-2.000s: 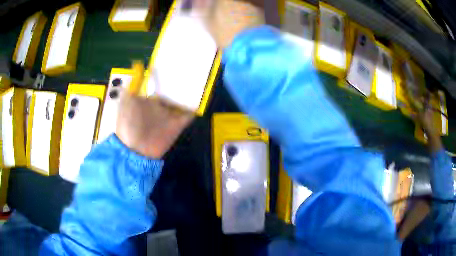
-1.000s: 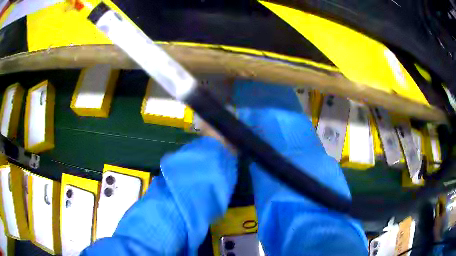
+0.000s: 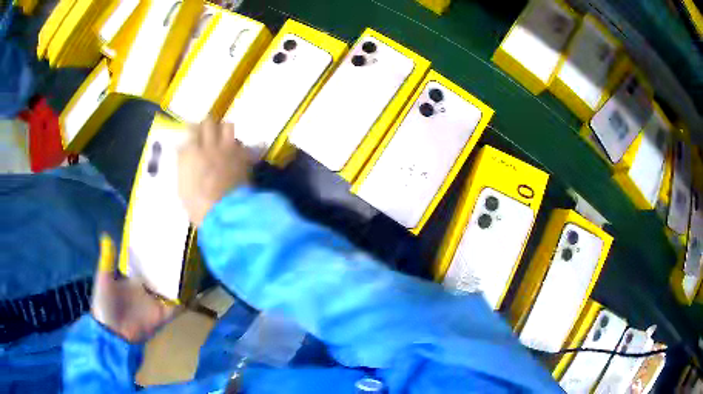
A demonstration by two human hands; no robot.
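A yellow phone box (image 3: 185, 265) with a pale, blurred phone face (image 3: 158, 223) on top is at the left, tilted. My left hand (image 3: 127, 304), with a yellow finger cot, grips its lower end. My right hand (image 3: 212, 165), blurred, is on its upper right side; its fingertips are partly unclear. To the right, a row of pale phones lies on yellow boxes, including one phone (image 3: 420, 154) on its box and another phone (image 3: 489, 246) on a box with a black "0". My right sleeve covers part of the bench.
White-faced yellow boxes (image 3: 216, 65) stand at the upper left. More boxes (image 3: 536, 42) and phones lie along the green belt (image 3: 462, 46) at the upper right. A person's blue smock (image 3: 46, 223) and a red item (image 3: 46, 135) are at the left. A thin black cable (image 3: 609, 352) crosses the lower right.
The view has swung from the belt and hazard-taped shelf to the bench. My hands, earlier reaching over the belt, are now at the left around a phone box.
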